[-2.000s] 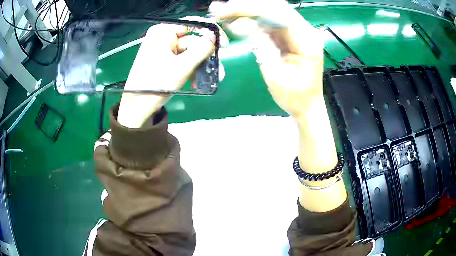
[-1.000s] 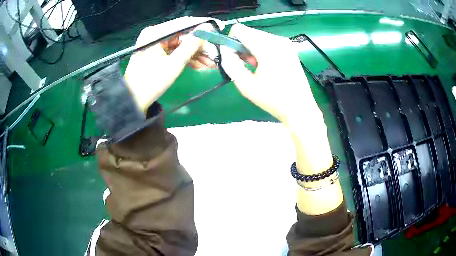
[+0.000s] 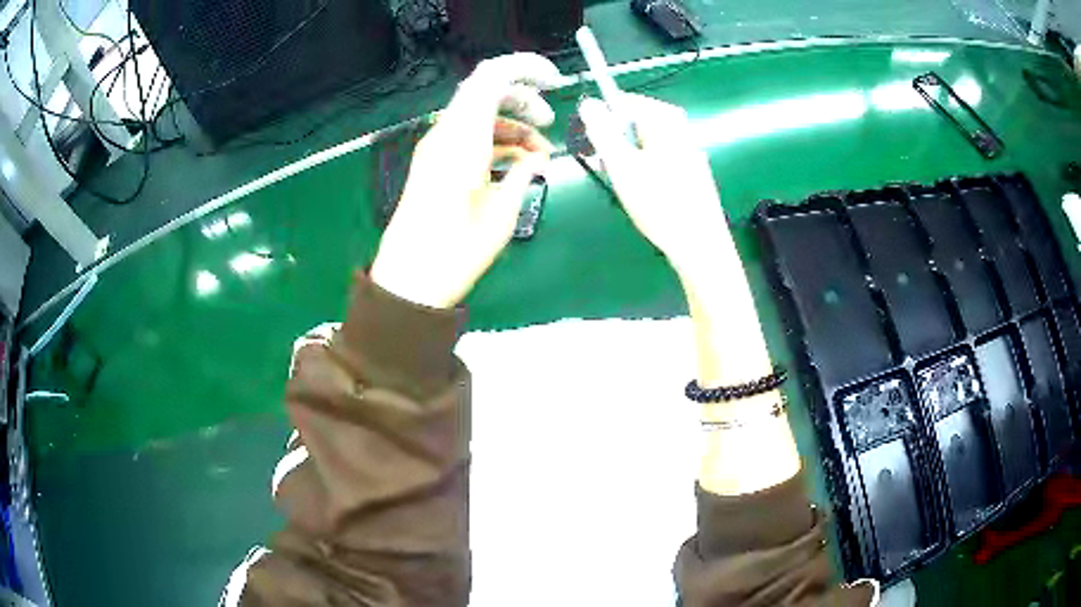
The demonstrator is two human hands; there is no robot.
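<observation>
My left hand (image 3: pixel 456 196) is raised over the bench, fingers bent around a black phone middle frame (image 3: pixel 531 209). The frame's small detailed end shows beside the palm, and a dark panel shows behind the wrist; the hand hides the rest. My right hand (image 3: pixel 658 178) is close on the right, shut on a slim pale stick-like tool (image 3: pixel 597 69) that points up and left. A dark part with a thin dark edge (image 3: pixel 593 172) shows between the hands; I cannot tell if it belongs to the same frame. The contact between tool and frame cannot be made out.
A white sheet (image 3: pixel 581 462) lies before me on the green bench (image 3: pixel 178 391). A black blister tray (image 3: pixel 836 267) stands at right, two pockets filled. Another black frame (image 3: pixel 958 115) lies behind it. A black box (image 3: pixel 267 59), cables and a mouse (image 3: pixel 666 17) are beyond the rail.
The held frame has turned and is now mostly hidden by my left hand. The tool now points up. The frames beside the tray and near my left sleeve no longer show there. The view has shifted.
</observation>
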